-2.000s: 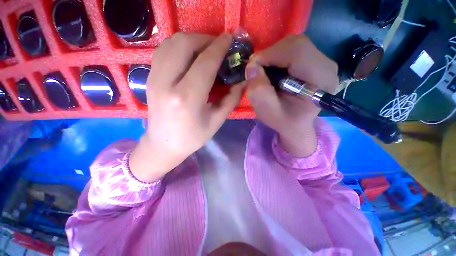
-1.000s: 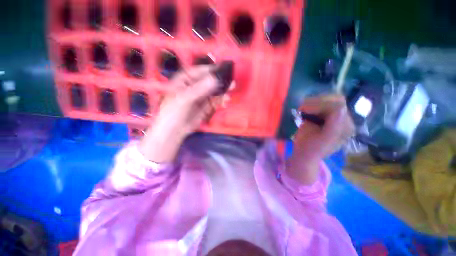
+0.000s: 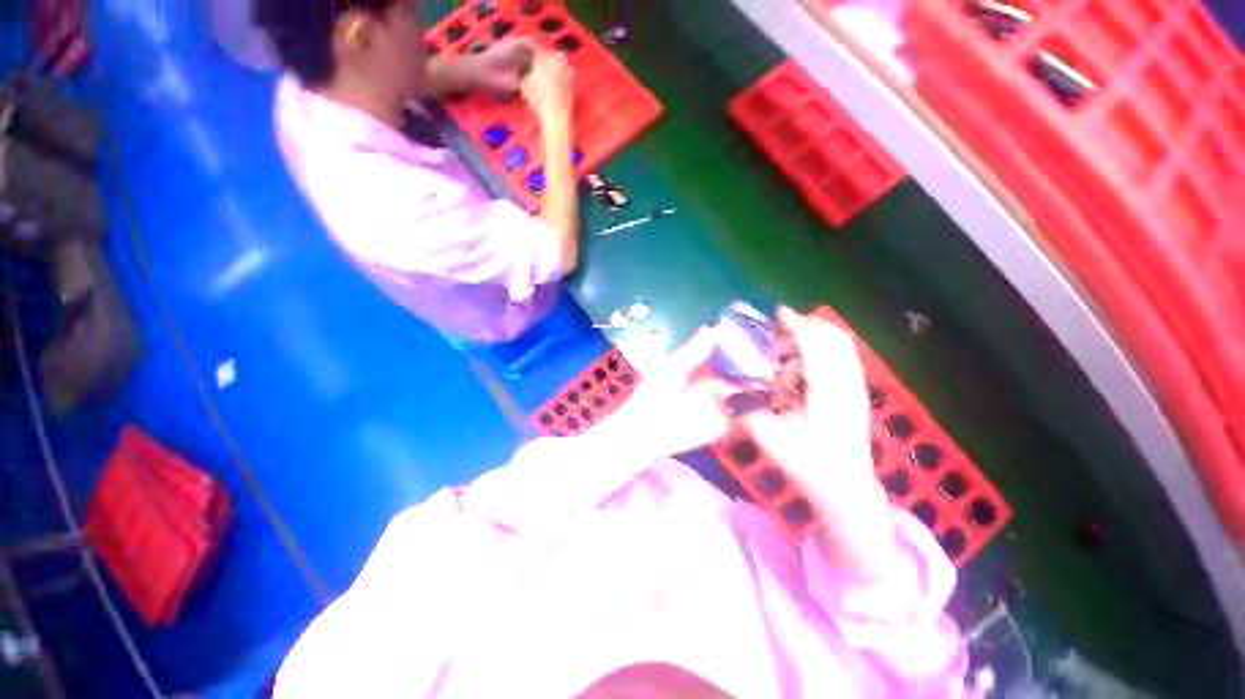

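Observation:
The view is blurred and overexposed at my hands. A shiny round smartwatch unit is held up between my hands, over the red compartment tray. My left hand grips its left side. My right hand grips its right side. A dark part shows under the unit between the fingers; I cannot tell what it is. Dark round watches sit in the tray's pockets on both sides of my right hand. The black pen-like tool cannot be made out.
A co-worker in a pale smock sits to the left, hands over another red tray. A smaller watch-filled tray is beside my left forearm. An empty-looking red tray lies across the green bench. Large red trays stand beyond a pale rail. White cables lie lower right.
The view has swung left and widened, bringing in the co-worker and far trays. My hands, apart a second ago, have come together at the unit. The pen no longer shows.

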